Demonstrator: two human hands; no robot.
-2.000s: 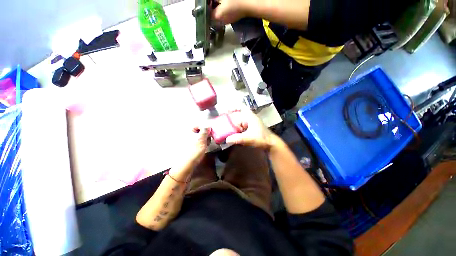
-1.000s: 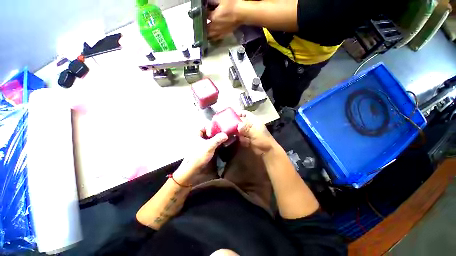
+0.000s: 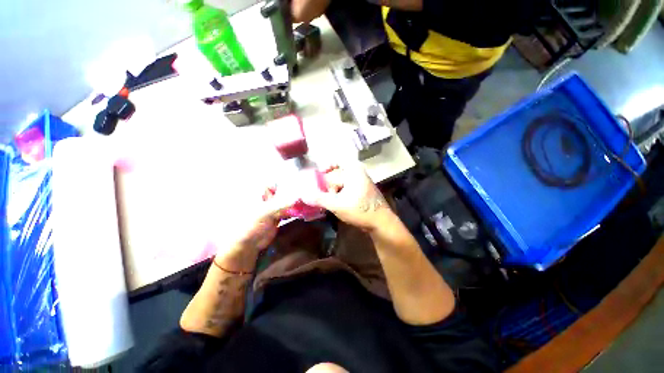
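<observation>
A pink-red moulded cover [image 3: 310, 207] is between my hands at the bench's front edge, on the near end of a mould bar; glare washes out part of it. My left hand [image 3: 263, 211] holds its left side. My right hand [image 3: 351, 195] holds its right side, with the thumb on top. The metal core under it is hidden. A second red cover [image 3: 287, 136] sits on the far end of the bar, just beyond my hands.
Mould bars [image 3: 246, 85] stand at the back, and another bar [image 3: 362, 109] lies to the right. A green bottle [image 3: 218, 40] is behind. A white roll [image 3: 91, 255] lies left, a blue tray [image 3: 495, 211] with coiled cable right. A person [image 3: 444, 44] stands across the corner.
My hands have shifted slightly left and lower around the near cover, covering more of it. The other person's hands have moved up, mostly out of view. The view has shifted a little.
</observation>
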